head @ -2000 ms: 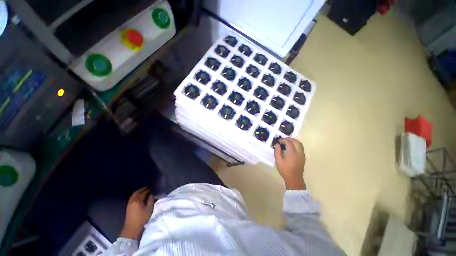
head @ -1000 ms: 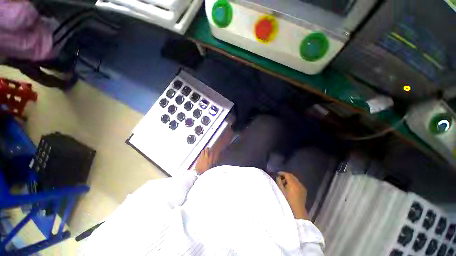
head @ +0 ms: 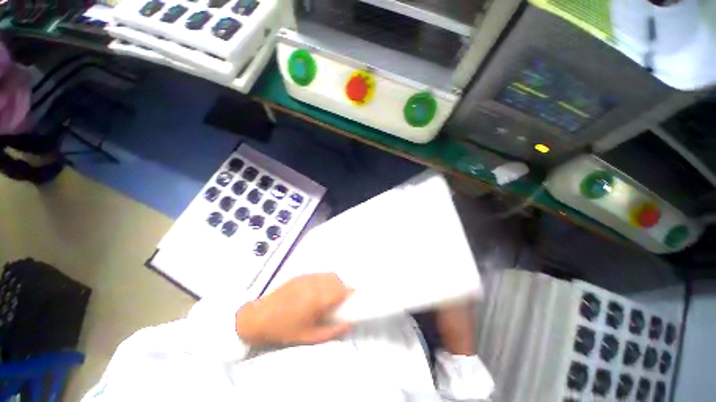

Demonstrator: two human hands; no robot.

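Note:
A white, flat, sheet-like piece, possibly an empty tray (head: 392,247), is held tilted over my lap, blurred and overexposed. My left hand (head: 294,310) is closed on its lower left edge. My right hand is hidden behind its lower right side; only the wrist (head: 457,328) and cuff show, so its grip cannot be seen. The lap-side tray (head: 196,251) lies on a dark-edged board at the left, with black round units in part of its pockets. At the lower right, a thick stack of white trays (head: 514,338) has a top tray with rows of black units.
The left press panel (head: 385,110) and right press panel (head: 557,184) stand along the green bench edge, with a grey display box (head: 510,118) between them. Bench trays (head: 188,35) holding black units sit at upper left. A black crate (head: 47,306) stands on the floor.
My left hand has left the lap-side tray's edge and taken hold of the white piece, now over my lap. My right hand, earlier visible with a small dark thing, is now hidden. The view has shifted.

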